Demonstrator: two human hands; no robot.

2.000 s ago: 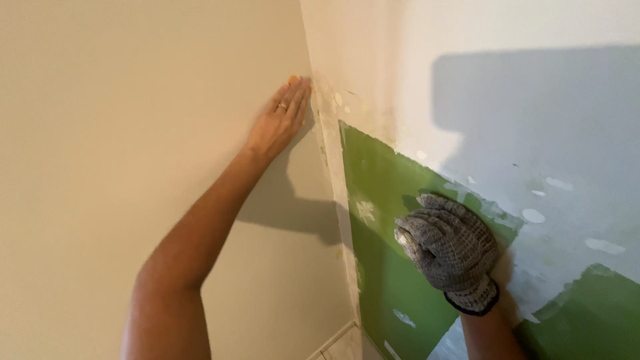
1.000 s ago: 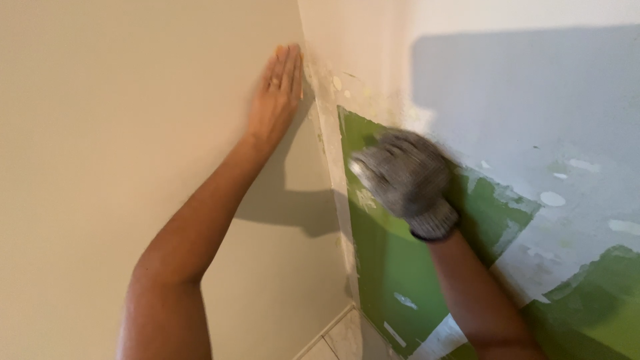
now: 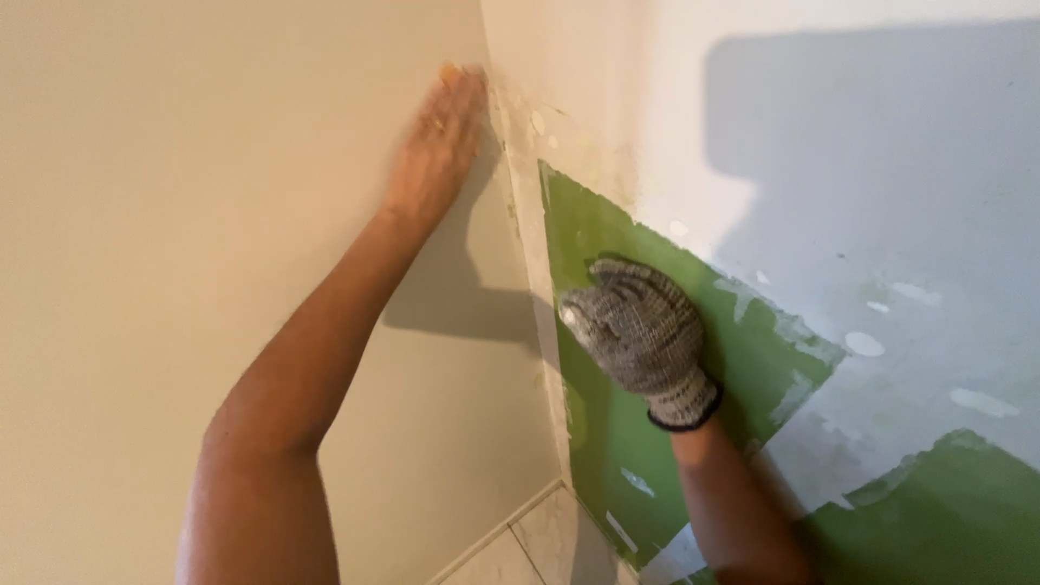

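My bare left hand, blurred and wearing a ring, presses on the beige wall beside the corner. Its fingers lie together over a small orange thing, which shows at the fingertips; most of it is hidden. My right hand, in a grey knitted glove, is curled against the green painted patch on the adjoining wall. A whitish area shows at its thumb side; whether the glove covers anything cannot be seen.
The corner joint runs down between the walls, with rough, chipped edges. Pale filler spots dot the white wall. A second green patch is at lower right. Light tiles meet the walls below. Shadows fall across both walls.
Against the green patch, my gloved right hand has moved up and left since two seconds ago, then slightly down since the last earlier frame. My left hand stays near the corner with the orange thing.
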